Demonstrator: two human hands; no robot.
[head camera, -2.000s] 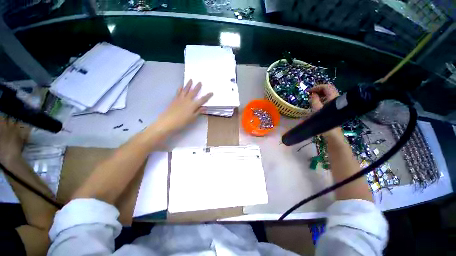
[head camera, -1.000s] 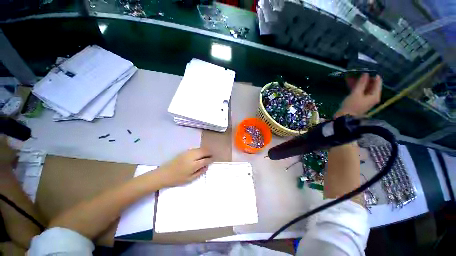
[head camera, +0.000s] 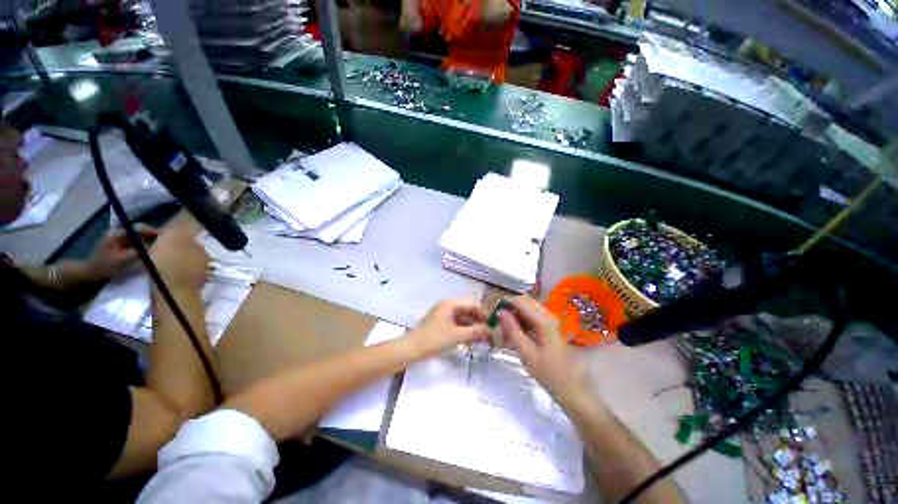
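Note:
A white plastic panel (head camera: 482, 423) lies in front of me with its ribbed side up. My left hand (head camera: 455, 328) and my right hand (head camera: 532, 340) meet above its far edge. They hold a small green circuit board (head camera: 498, 313) between their fingertips, with thin wires hanging toward the panel. The fingers partly hide the board. A black electric screwdriver (head camera: 679, 307) hangs at the right, over my right forearm's far side, and touches neither hand.
An orange screw bowl (head camera: 603, 340) and a yellowish basket of parts (head camera: 615, 274) stand right. A panel stack (head camera: 500, 224) lies beyond, a looser one (head camera: 330, 192) at left. Loose wired boards (head camera: 740, 369) lie right. A neighbour's arms (head camera: 177, 285) and screwdriver (head camera: 192, 192) are at left.
My right hand has come back from the far right to the panel. My left hand has lifted from the panel, and both hands now hold the green board. The view has swung left and up.

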